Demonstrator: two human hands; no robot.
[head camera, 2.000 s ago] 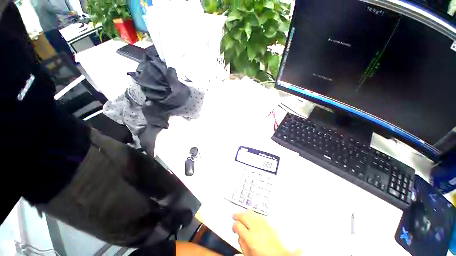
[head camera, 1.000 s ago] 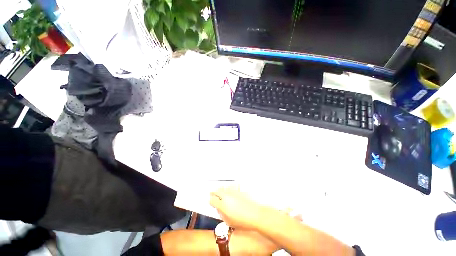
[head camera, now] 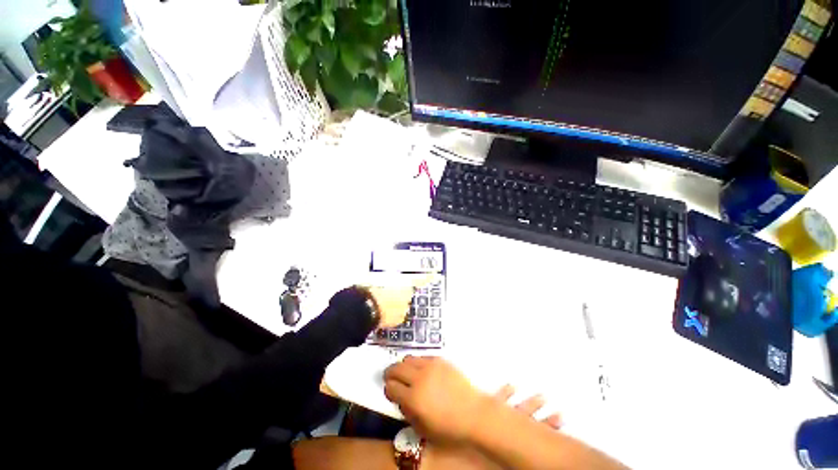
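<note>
The silver-white calculator (head camera: 422, 312) lies on the desk, its grey display at the top. Another person's hand (head camera: 395, 303), in a black sleeve from the left, covers its left keys, fingers over the upper keys. My right hand (head camera: 427, 395) rests just below the calculator, fingers curled; its fingertips and anything under them are hidden. My left hand (head camera: 533, 407) lies under my right forearm, only spread fingertips showing on the white, glare-washed surface. A watch is on my left wrist. A thin pen (head camera: 589, 320) lies right of the calculator.
Keys with a black fob (head camera: 291, 303) lie left of the calculator. The keyboard (head camera: 560, 213) and monitor (head camera: 597, 73) stand behind. At right are the mouse pad (head camera: 735, 303) with the mouse, yellow roll (head camera: 806, 234) and blue bottle (head camera: 818, 442). Dark clothing (head camera: 193, 174) is heaped at left.
The other person's arm has reached in from the left onto the calculator. My right hand has moved off the lower calculator keys, and my crossed forearms have stayed nearly still since one second ago.
</note>
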